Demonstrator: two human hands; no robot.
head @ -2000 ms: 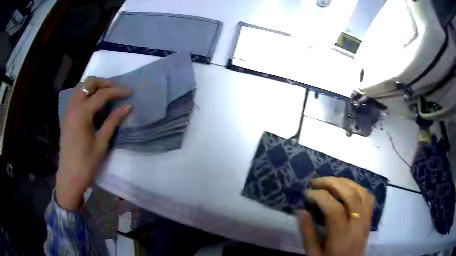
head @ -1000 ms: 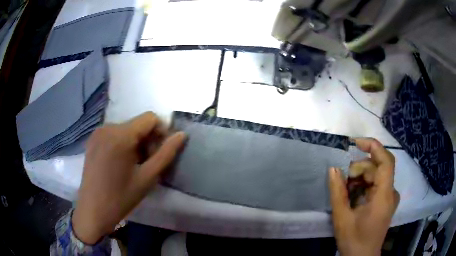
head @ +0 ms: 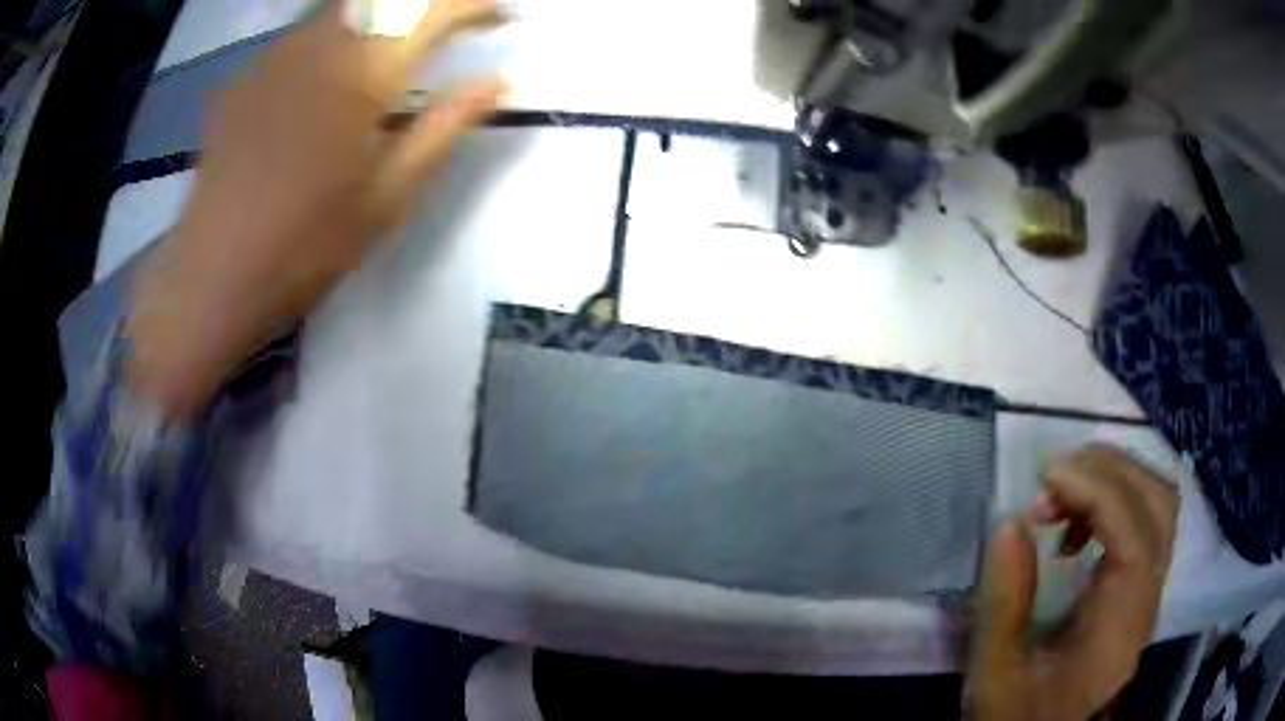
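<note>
A paired piece (head: 733,472), grey-blue with a dark printed strip along its far edge, lies flat on the white table in front of me. My left hand (head: 317,169) is blurred, raised at the upper left beyond the paired piece, with its fingers apart near the left end of the bright white template (head: 634,57). Whether it touches the template is unclear. My right hand (head: 1085,563) is just right of the paired piece, fingers curled and apart, holding nothing visible.
The machine head (head: 972,64) is at the top right, with the needle plate (head: 846,204) and a brass-yellow knob (head: 1051,221) below. Dark printed pieces (head: 1198,366) hang at the right. A thread tail (head: 1026,286) lies nearby. A grey-blue sewn piece (head: 190,99) is at upper left.
My left hand has let go of the paired piece and moved up and left, its arm now covering most of the grey stack. My right hand has moved slightly right, off the piece.
</note>
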